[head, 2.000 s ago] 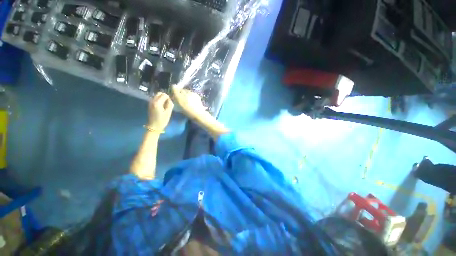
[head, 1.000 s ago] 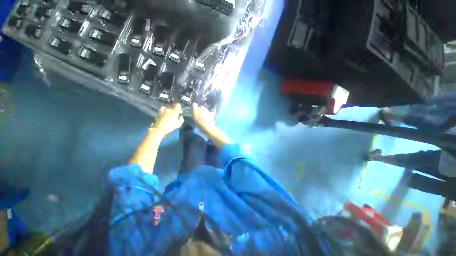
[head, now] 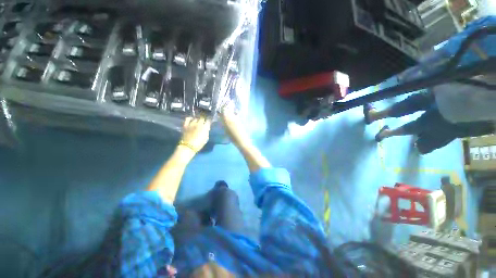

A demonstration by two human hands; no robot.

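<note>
A large stack of blister trays (head: 49, 100) with dark devices (head: 117, 84) in its pockets fills the upper left. Clear stretch film (head: 231, 40) wraps it and shines in a wrinkled band along its right side. My left hand (head: 196, 133) is at the near edge of the stack, fingers bent against the film. My right hand (head: 229, 117) is just right of it, at the near right corner, fingertips against the film. Glare and blur hide what the fingertips hold.
Black crates (head: 321, 43) stand at the upper right, beside a red pallet truck body (head: 310, 84) with a long black handle (head: 402, 87). A person in blue (head: 429, 119) stands at the right. A red stool (head: 405, 206) and a grey wrapped stack (head: 443, 252) are at the lower right.
The view has shifted, with the stack now larger and further left. Both hands have moved right along its edge towards the corner. The person at right has come closer to the truck handle.
</note>
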